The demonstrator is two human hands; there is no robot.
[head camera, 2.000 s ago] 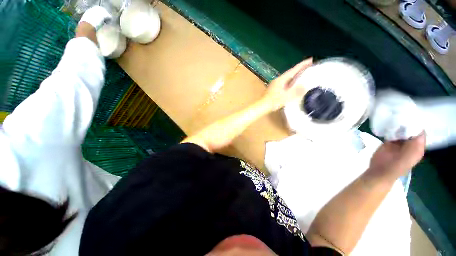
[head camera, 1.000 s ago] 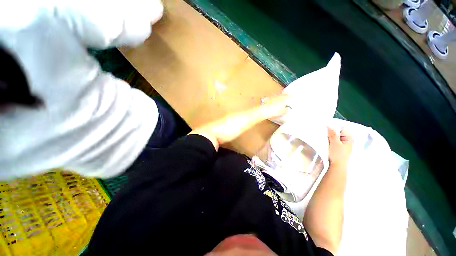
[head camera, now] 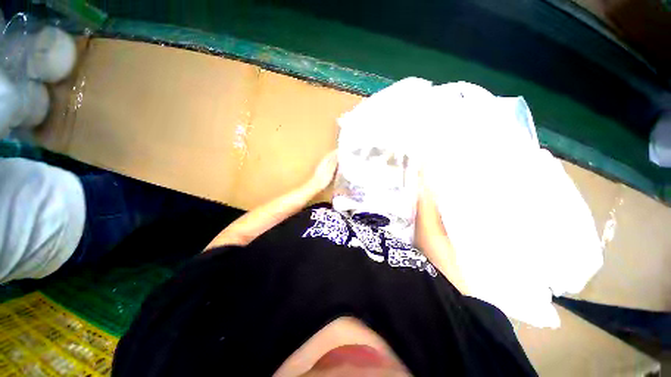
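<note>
A clear appliance unit [head camera: 374, 180] with a dark round end is held against my chest. A white bag [head camera: 386, 110] covers its far end; its edges are overexposed. My left hand [head camera: 327, 171] grips the unit's left side. My right hand [head camera: 425, 188] is at its right side, washed out against the white, fingers hard to see. A large bright white bag stack [head camera: 500, 199] lies on the bench just to the right.
The cardboard-covered bench [head camera: 176, 110] runs across, with shiny tape. Behind it is the dark green conveyor belt [head camera: 324, 37]. Round white-ended units [head camera: 53, 55] stand at far left. A person's white sleeve [head camera: 33, 217] is at left, above a yellow crate [head camera: 51, 339].
The view has turned, so the bench lies more level. The bag has come down over the unit's far end, between both hands. The other person has moved left, mostly out of view.
</note>
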